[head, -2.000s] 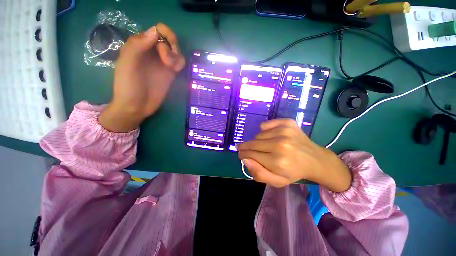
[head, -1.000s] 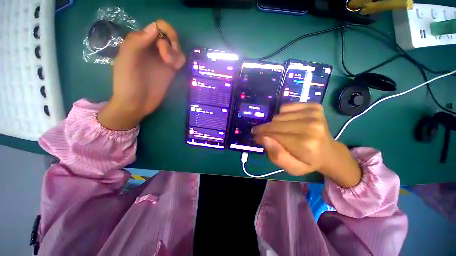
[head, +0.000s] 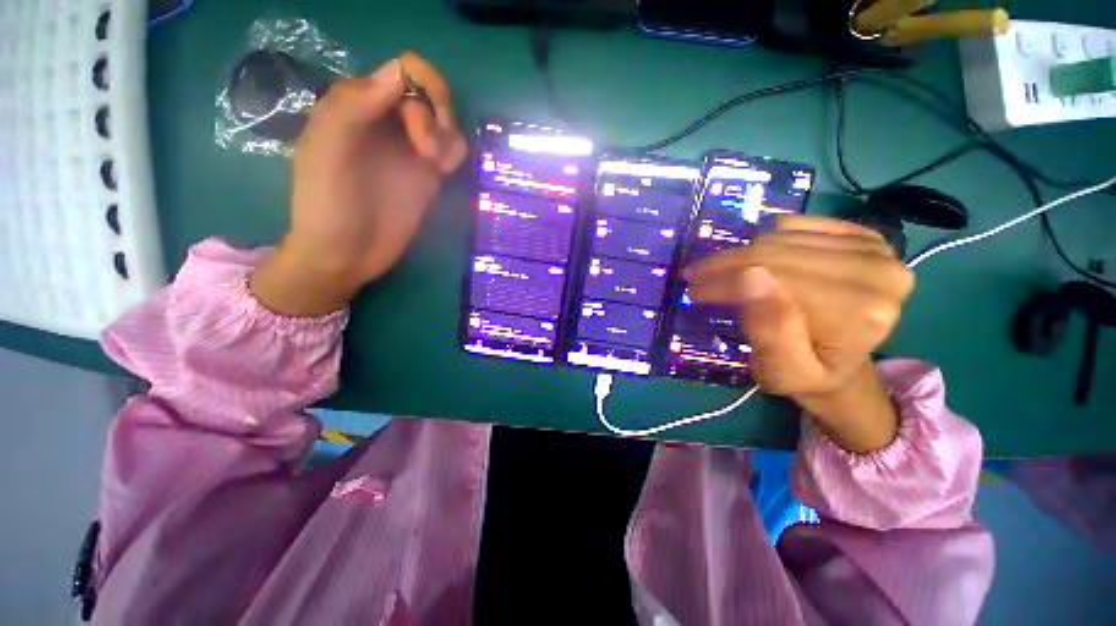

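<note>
Three lit phones lie side by side: the left phone (head: pixel 523 245), the middle phone (head: pixel 627 275) and the right phone (head: pixel 722 208). A white cable (head: pixel 636 433) is plugged into the bottom of the middle phone. My left hand (head: pixel 367 171) is left of the phones, with a small thin ring (head: pixel 414 91) pinched at its fingertips. My right hand (head: pixel 814 300) is over the right phone and hides part of its screen; the fingers are bent, with nothing seen in them.
A dark round item in clear plastic (head: pixel 267 92) lies at the upper left, beside a white ring tray (head: pixel 74 171). A black charging case (head: pixel 920 206) is partly behind my right hand. Black cables (head: pixel 844 135), a yellow-handled tool (head: pixel 942 25) and a power strip (head: pixel 1040 67) are at the upper right.
My right hand has moved from the middle phone to the right, over the right phone. The middle phone's screen changed from white blocks to a dialog, then to a dark list. My left hand stays nearly still.
</note>
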